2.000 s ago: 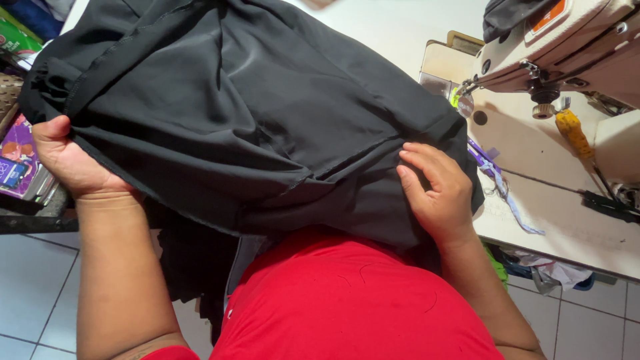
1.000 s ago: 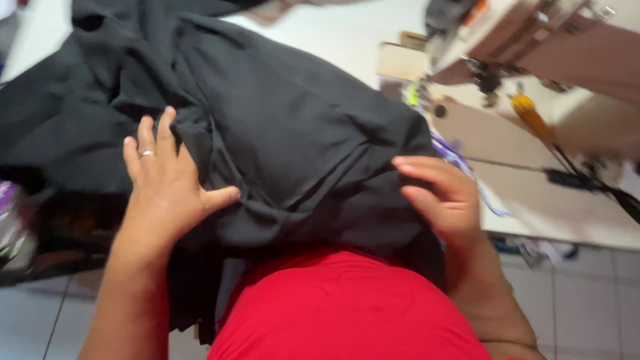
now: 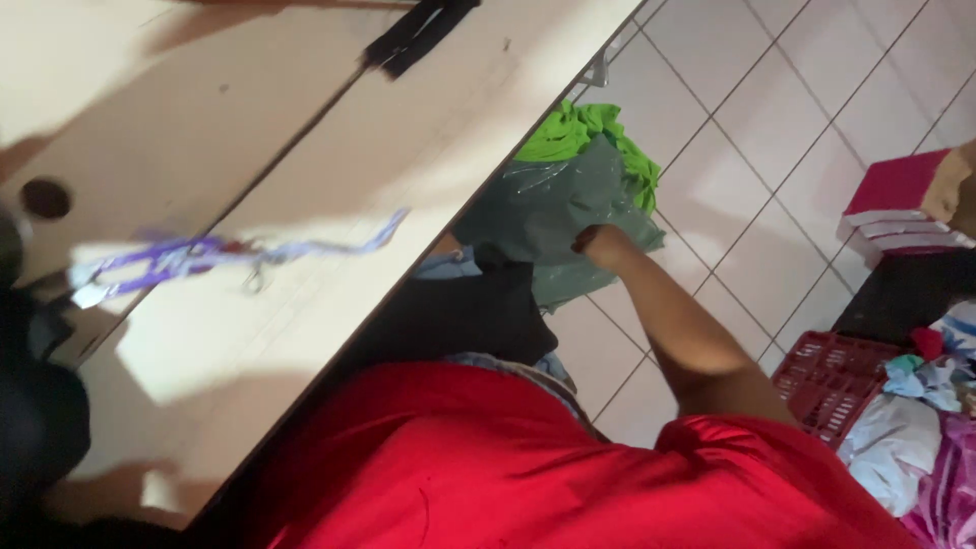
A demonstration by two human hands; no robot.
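Observation:
My right hand point(image 3: 598, 245) reaches down beside the table, over a grey plastic bag point(image 3: 553, 206); its fingers are blurred and partly hidden, so its grip does not show. Bright green cloth point(image 3: 568, 131) lies against the bag. I cannot make out my left hand. Black fabric point(image 3: 42, 412) sits in shadow at the left edge. On the pale sewing table point(image 3: 305, 305) rest purple-handled thread snippers point(image 3: 164, 263), with a light strip of material point(image 3: 343, 248) beside them. Dark cloth point(image 3: 473, 313) covers part of my lap.
A black strap-like item point(image 3: 419, 34) lies on the table near the top. The table's edge point(image 3: 457, 229) runs diagonally above the tiled floor point(image 3: 732, 152). At the right stand a dark red plastic crate point(image 3: 835, 381), piled clothes point(image 3: 892, 442) and a pink box point(image 3: 892, 183).
The view has swung far to the right and down. My right hand has left the black fabric and is now down beside the table. My left hand, earlier on the fabric, no longer shows clearly.

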